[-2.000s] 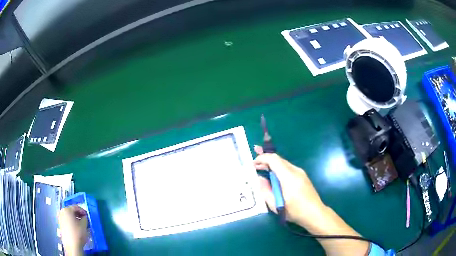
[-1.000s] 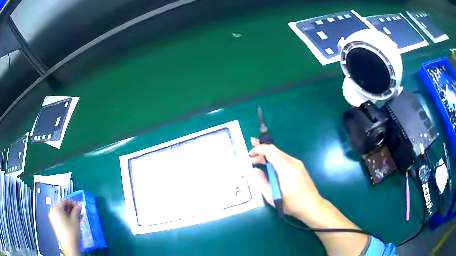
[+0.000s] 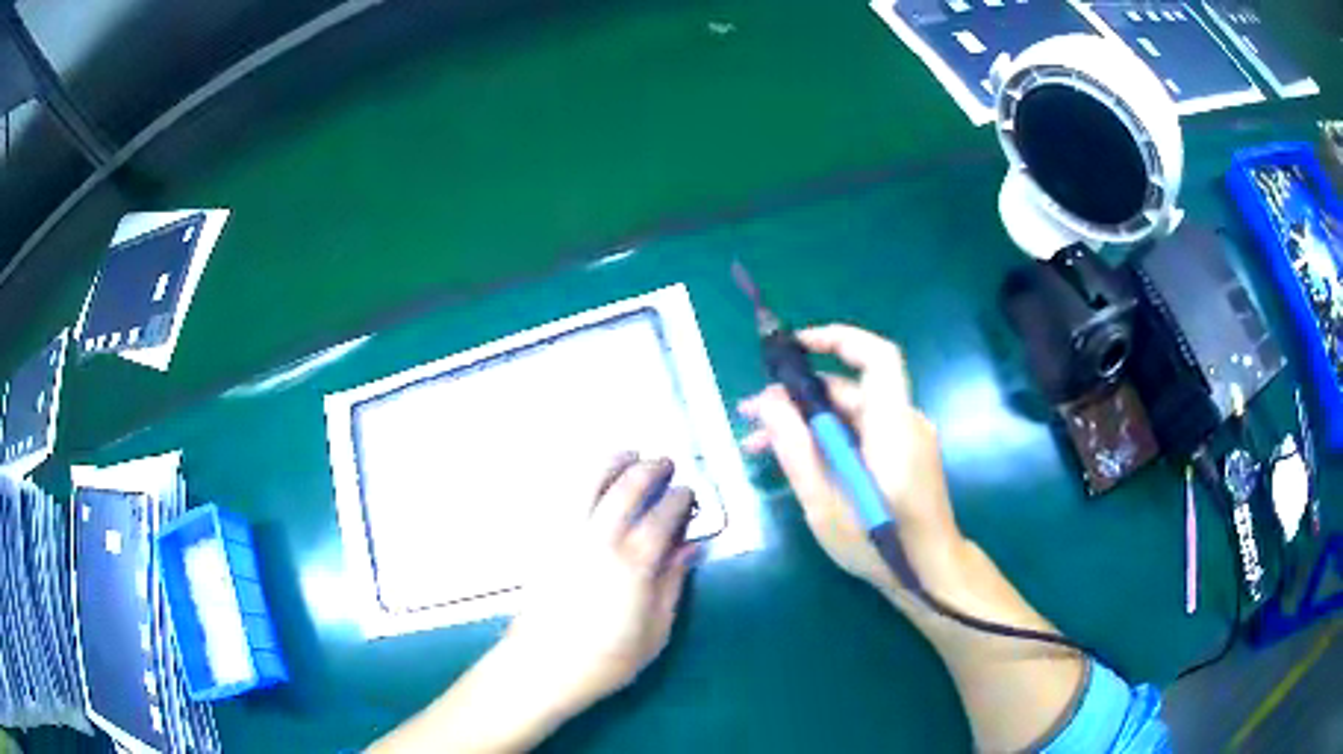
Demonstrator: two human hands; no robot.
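Observation:
The panel sheet (image 3: 486, 457) lies flat in front of me, its face glaring white inside a dark outline and pale border. My left hand (image 3: 633, 552) is over its lower right part, fingertips bent together near the corner. Whether the fingers pinch a small part cannot be seen. My right hand (image 3: 869, 457) is just right of the panel and holds the soldering iron (image 3: 847, 469) by its blue handle, the thin tip pointing up and left, clear of the panel.
The blue parts bin (image 3: 221, 604) with pale contents stands at left beside stacked panels (image 3: 37, 619). More panels lie at far left and upper right. At right are the white round head (image 3: 1087, 148), a black holder (image 3: 1083, 332), a brown square (image 3: 1109, 438), a pink stick (image 3: 1192, 538) and a blue components tray (image 3: 1303, 258).
My left hand has moved right from the blue bin to the panel's lower right corner. My right hand has opened its fingers somewhat around the iron, which tilts further left. The view has shifted slightly.

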